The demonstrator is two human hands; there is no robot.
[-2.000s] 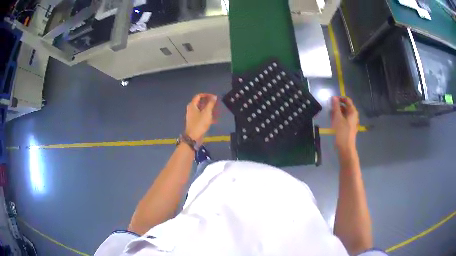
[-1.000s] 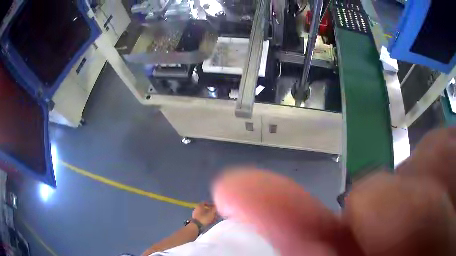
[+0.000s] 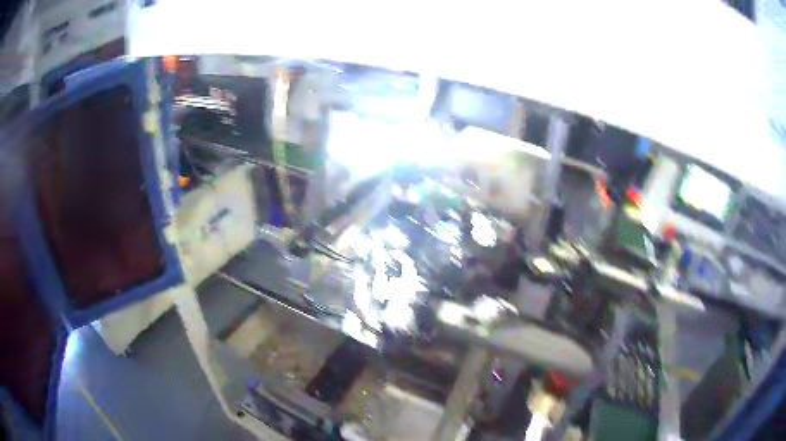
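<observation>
No hand is in the picture; both my left hand and my right hand are out of view. Nearest in front of me is the assembly machine, its dense metal fixtures (image 3: 396, 267) bright with glare and blurred. Shallow bins (image 3: 284, 349) with brownish contents sit at its front, lower centre-left. A white tray-like box (image 3: 414, 409) is at the bottom edge. A dark parts tray (image 3: 632, 366) with rows of small dots lies on the green belt conveyor (image 3: 622, 424) at the lower right.
A blue-framed guard door (image 3: 103, 189) with a dark red panel stands open at the left. A white cabinet (image 3: 215, 224) is behind it. A pale frame post (image 3: 200, 344) runs down beside it. A lit screen (image 3: 707, 191) is at the right. Grey floor shows lower left.
The view has swung up and towards the machine. The large blurred hand close to the camera and my left hand have both left the picture.
</observation>
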